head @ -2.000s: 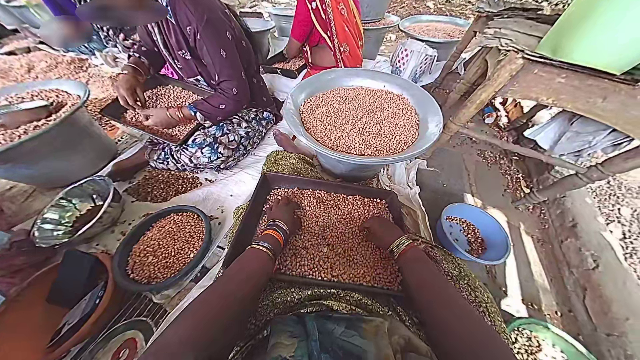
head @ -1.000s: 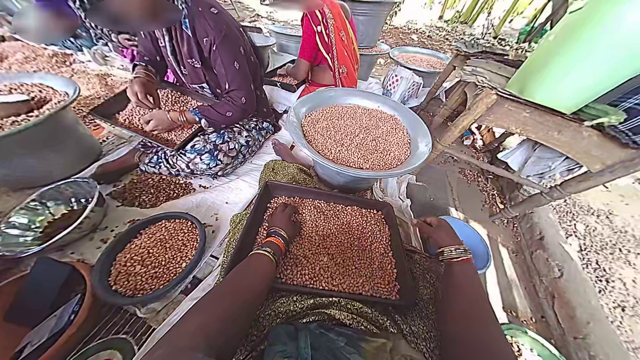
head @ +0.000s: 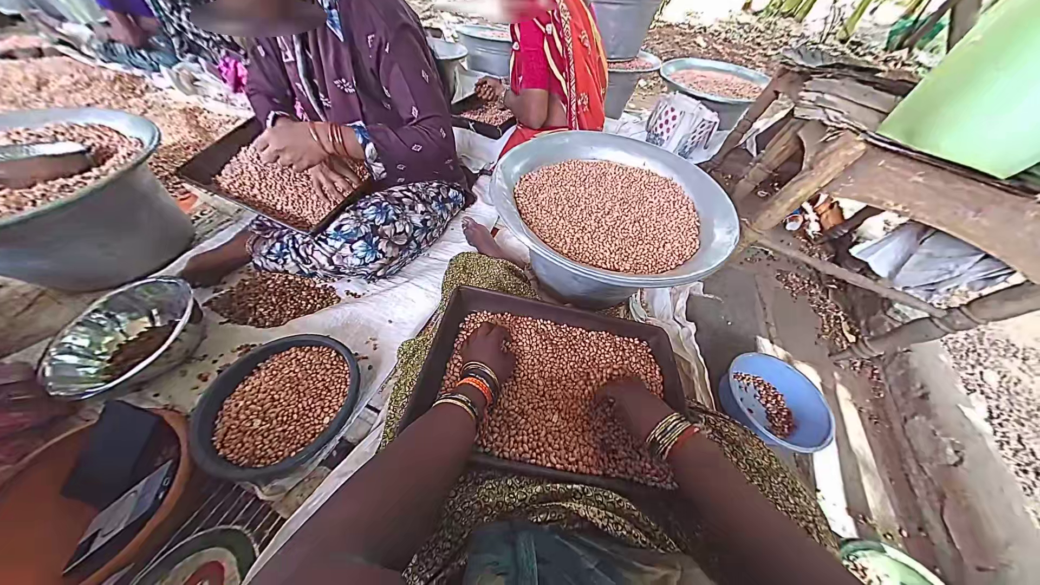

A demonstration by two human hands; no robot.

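A dark rectangular tray full of shelled peanuts rests on my lap. My left hand, with orange and gold bangles at the wrist, touches the peanuts at the tray's left side, its fingers bent; whether they grip any is hidden. On the right side of the tray my right hand is in the peanuts, slightly blurred, its fingertips hidden. Just beyond the tray stands a large metal basin heaped with peanuts. A small blue bowl holding a few darker nuts is on the ground to the right.
At left are a dark round tub of peanuts, a shiny metal bowl and a large metal pot. A co-worker sits ahead with a tray. A wooden stand bearing a green container is at right.
My right hand has moved from beside the blue bowl, outside the tray, back into the peanuts. My left hand has stayed at the tray's left side.
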